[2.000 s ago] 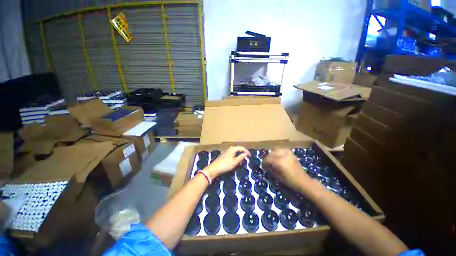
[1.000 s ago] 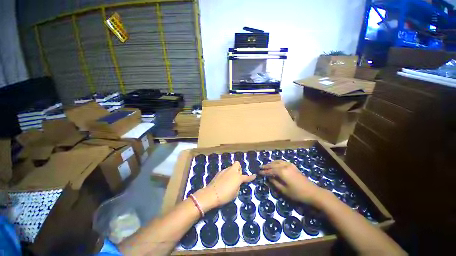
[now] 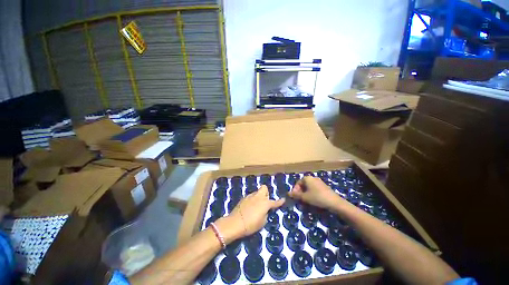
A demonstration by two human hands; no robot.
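Note:
An open brown carton [image 3: 192, 217] stands in front of me, with rows of round black parts [image 3: 230, 268] on a white sheet. Parts toward the right have glossy faces with a small pale centre mark; those at the left look matte. My left hand [image 3: 254, 210] is over the middle rows, thumb and fingers on or just above a part. My right hand [image 3: 313, 193] is just right of it, thumb and fingertips pinched together. Whether the right fingertips hold a tiny piece is too blurred to tell. The parts beneath both hands are partly hidden.
A clear tub [image 3: 129, 245] with whitish contents is left of the carton. Another carton with a dotted white sheet [image 3: 34, 236] and a person's blue sleeve [image 3: 5, 259] are at far left. Stacked cartons [image 3: 441, 150] rise at the right. The work carton's flap [image 3: 276, 139] is raised behind.
Both hands were farther back in the carton two seconds ago and are now over the middle rows. Since one second ago, my right hand has shifted slightly left and its fingers have drawn together.

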